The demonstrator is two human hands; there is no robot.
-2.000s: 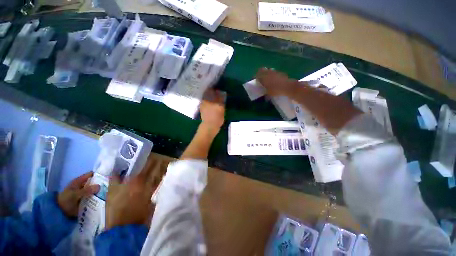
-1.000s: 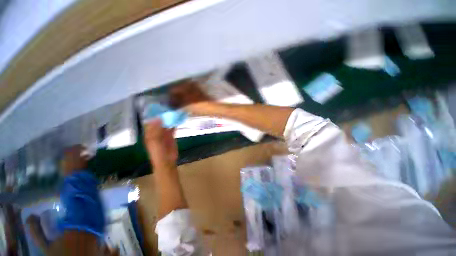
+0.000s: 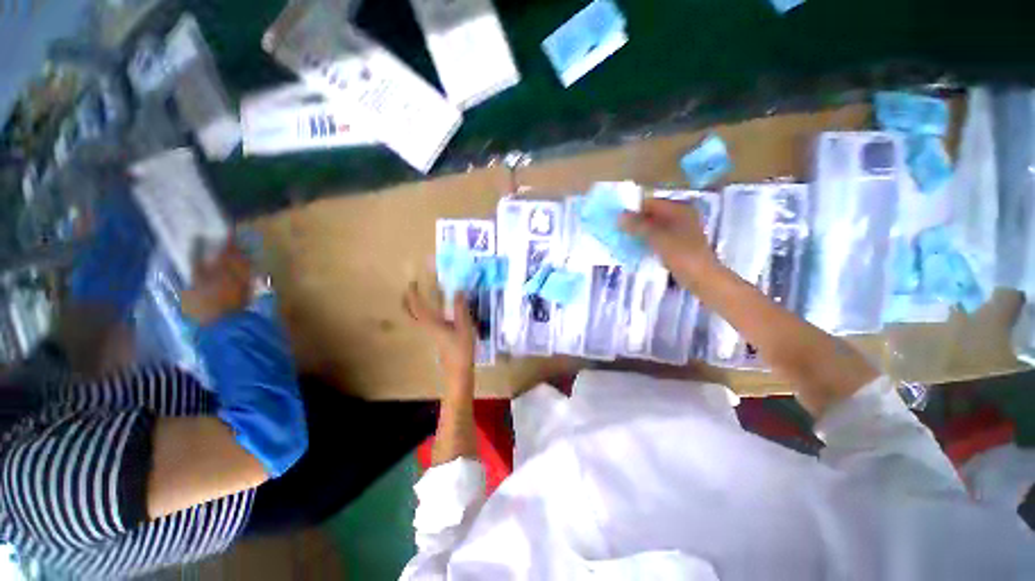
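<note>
My left hand point(image 3: 445, 326) has its fingers spread at the lower left edge of the leftmost blister tray point(image 3: 481, 234); I see nothing held in it. Blue inserts point(image 3: 460, 270) lie on that tray. My right hand point(image 3: 672, 232) pinches a blue and white insert point(image 3: 609, 220) above the middle trays of the row. Another blister tray point(image 3: 524, 329) beside the leftmost one has a blue insert point(image 3: 556, 284) on it. The trays are clear, stand side by side and hold dark shapes that I cannot make out.
The green conveyor belt point(image 3: 681, 100) crosses the top, with white retail boxes point(image 3: 465, 45) and a loose blue insert point(image 3: 586, 43). More blue inserts point(image 3: 948, 269) lie on the tan bench point(image 3: 329, 301) at right. A neighbour in a blue sleeve point(image 3: 244, 369) holds a white box point(image 3: 179, 210) at left.
The view has swung down to the bench. Both my hands have moved from the belt to the trays. The blue piece seen at my left hand is gone from it; my right hand now holds an insert.
</note>
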